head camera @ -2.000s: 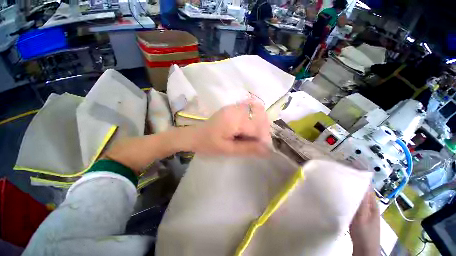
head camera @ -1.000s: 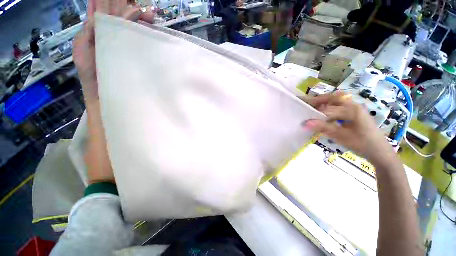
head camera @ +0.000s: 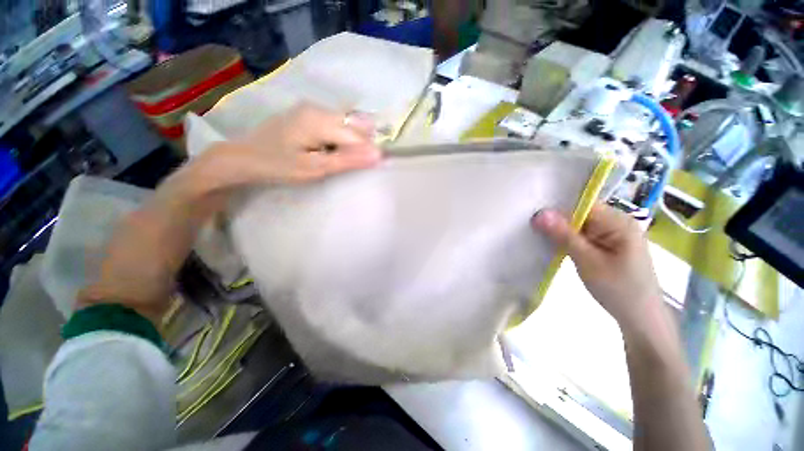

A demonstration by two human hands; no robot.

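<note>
A beige fabric workpiece is held up in front of me, with yellow binding tape down its right edge. My left hand grips its top edge, left of the middle. My right hand holds the right edge at the yellow binding, with the thumb on the near face. The white sewing machine head with a blue hose stands behind the right edge; the fabric and my hand hide its needle area. A bright white work plate lies below my right hand.
Beige pieces with yellow edges are heaped at the left. Another large beige piece lies behind my left hand. A brown bin with red bands stands at the back left. A dark screen and a black cable are at the right.
My left hand has come down from the upper left and moved right along the fabric's top edge. The fabric now hangs lower, with its yellow-bound edge turned upright at my right hand.
</note>
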